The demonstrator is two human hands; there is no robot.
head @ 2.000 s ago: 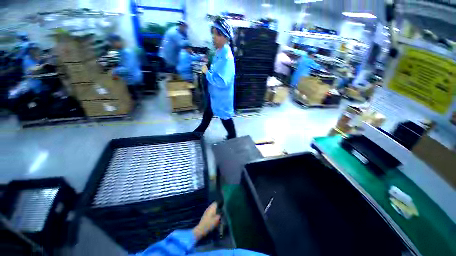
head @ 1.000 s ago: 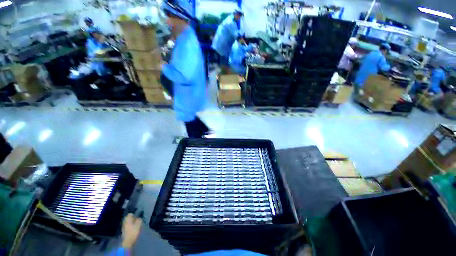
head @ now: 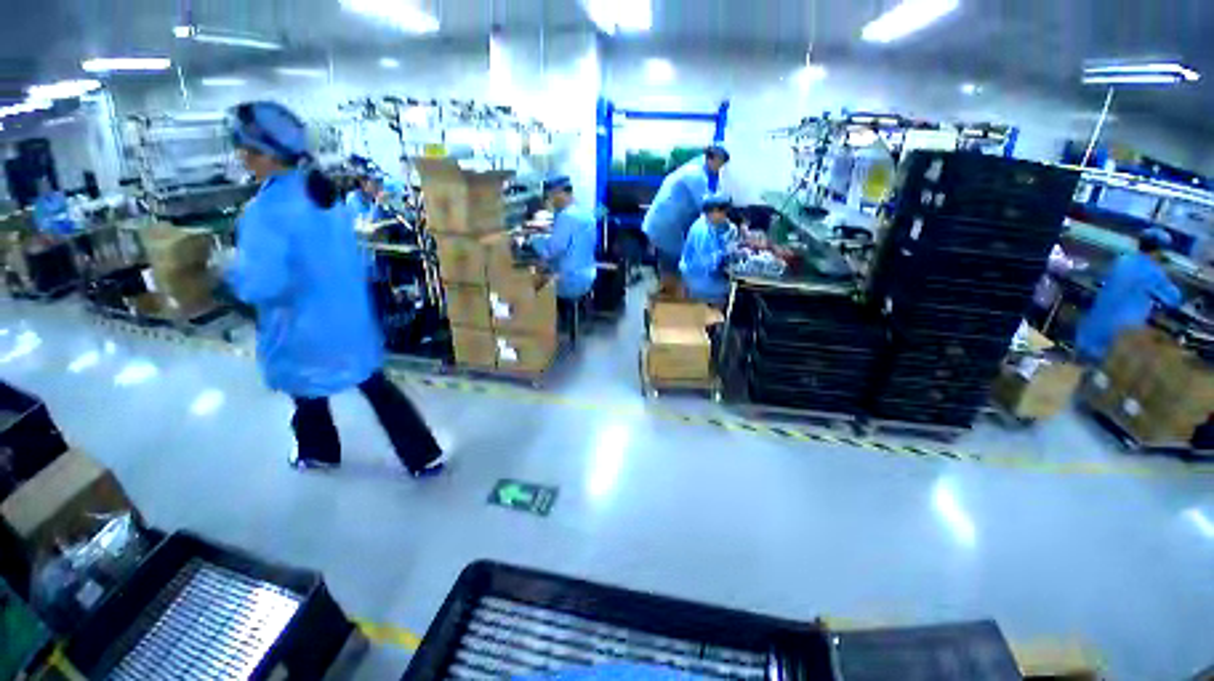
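Neither of my hands shows; only a patch of blue smock is at the bottom edge. A black tray point(head: 786, 633) with rows of silvery parts point(head: 573, 644) is nearest in front of me, cut off by the bottom edge. A second black tray point(head: 309, 615) with silvery rows point(head: 206, 628) stands at the lower left. A flat dark grey surface point(head: 925, 655) lies right of the nearest tray.
A person in a blue smock point(head: 309, 286) walks on the floor at the left. Stacked cartons point(head: 482, 286) and tall black tote stacks point(head: 965, 293) stand across the aisle, with seated and standing workers. A carton point(head: 67, 503) and clear plastic bag point(head: 100, 552) are at the lower left.
The view has turned and tilted upward, so the trays sit lower in the picture. The hand seen by the left tray has left view. The walking person has moved farther left.
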